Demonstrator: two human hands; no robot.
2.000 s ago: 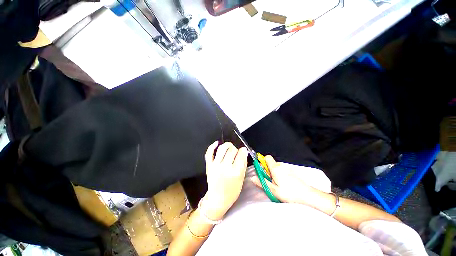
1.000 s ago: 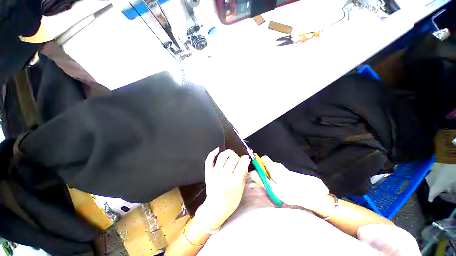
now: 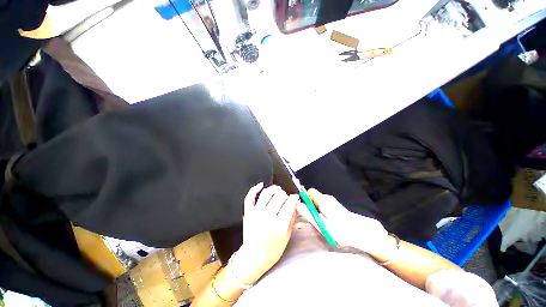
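Note:
A large black garment (image 3: 161, 162) lies from the machine needle area (image 3: 224, 69) down to my lap and hangs off the table's left side. My left hand (image 3: 267, 222) holds the garment's near edge by a dark brown strip. My right hand (image 3: 344, 225), beside it, is closed on a green-handled tool (image 3: 317, 219). Its thin metal tip points up and left along the strip beside the table corner. The tool's blades look close together. The needle point is washed out by glare.
Thread snips (image 3: 366, 55) and a brown block (image 3: 344, 39) lie on the white table (image 3: 311, 114). A dark red framed panel (image 3: 293, 15) stands behind. More black cloth (image 3: 407, 162) lies on a blue crate (image 3: 473, 231) at right. Cardboard boxes (image 3: 173, 273) are below left.
The view has shifted, so the table and snips sit farther right. The yellow part by the green handle no longer shows. Both hands keep nearly the same place at the cloth edge.

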